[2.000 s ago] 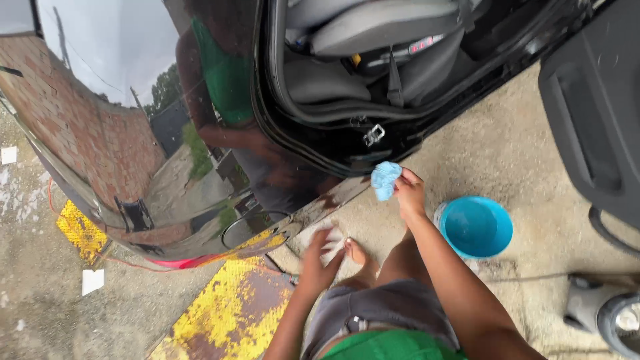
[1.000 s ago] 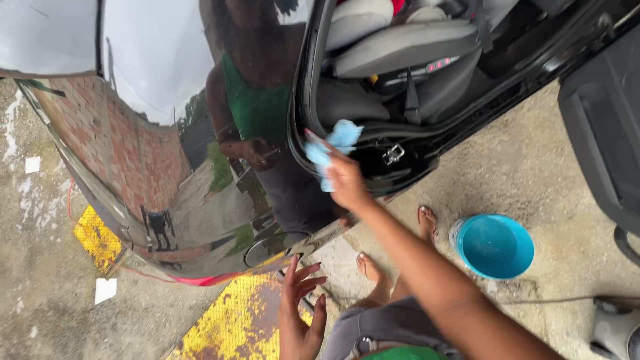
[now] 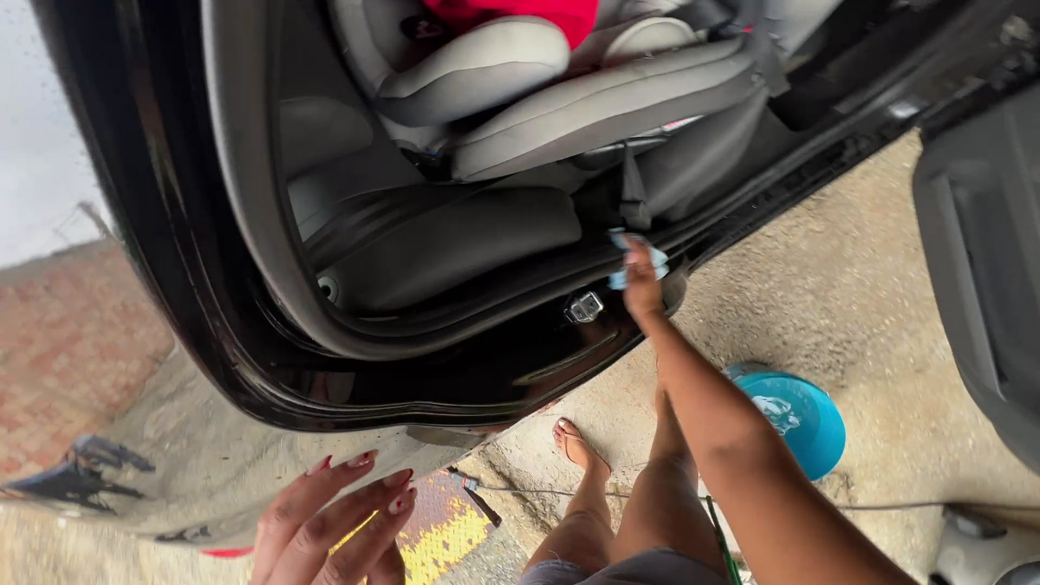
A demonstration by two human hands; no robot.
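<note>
My right hand (image 3: 642,280) presses a light blue cloth (image 3: 619,279) against the black door sill (image 3: 674,244) of a car, just right of the metal door striker (image 3: 585,307). The cloth shows on both sides of my fingers, which blur hides in part. Low in the view, my left hand (image 3: 337,520) is raised with bent fingers apart and nothing in it, near the car's shiny outer panel. A rubber door seal (image 3: 357,345) curves around the opening.
Inside the car is a grey child seat (image 3: 601,110) with red fabric (image 3: 528,16). The open door (image 3: 987,260) stands at the right. A blue bucket (image 3: 816,426) is on the concrete beside my right forearm. A cable (image 3: 877,507) runs along the ground towards a grey machine (image 3: 975,548).
My right hand has moved with the cloth from the rear edge of the door opening, past the striker, to the sill. The view is now closer to the opening.
</note>
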